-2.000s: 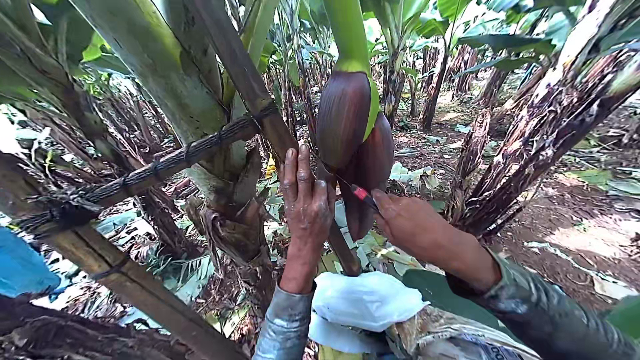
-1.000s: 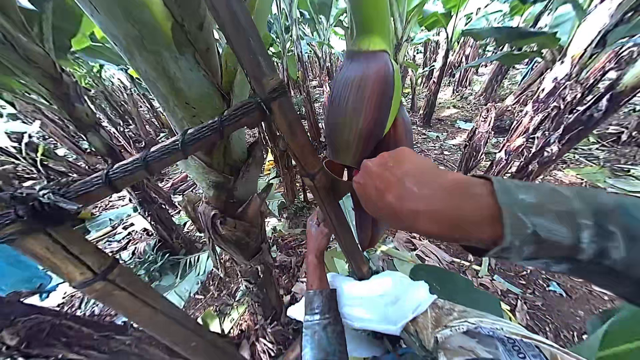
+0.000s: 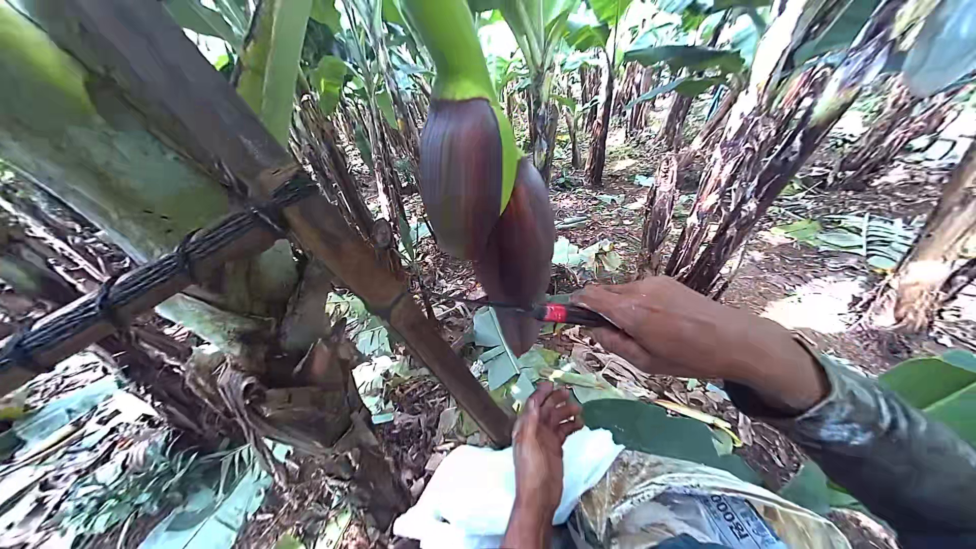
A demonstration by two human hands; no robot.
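A maroon banana flower bud [image 3: 461, 179] hangs from a thick green stalk [image 3: 457, 57], its bracts reaching down to a pointed tip. My right hand [image 3: 667, 328] grips a knife [image 3: 560, 313] with a black and red handle, its thin dark blade pointing left across the lower bud. Below the bud, my left hand [image 3: 543, 427] is raised over white plastic sheeting [image 3: 465, 488], fingers loosely curled apart, with nothing seen in it.
A slanting bamboo pole [image 3: 343, 259] crosses at left, tied with dark cord to another pole [image 3: 145, 293]. A banana trunk [image 3: 130, 175] stands behind them. A printed sack [image 3: 648, 499] lies at bottom; leaf litter and more banana plants surround it.
My right hand, with the knife, has moved away from the bamboo pole to the right of the bud. My left hand was by the pole two seconds ago and is now lower, over the white plastic.
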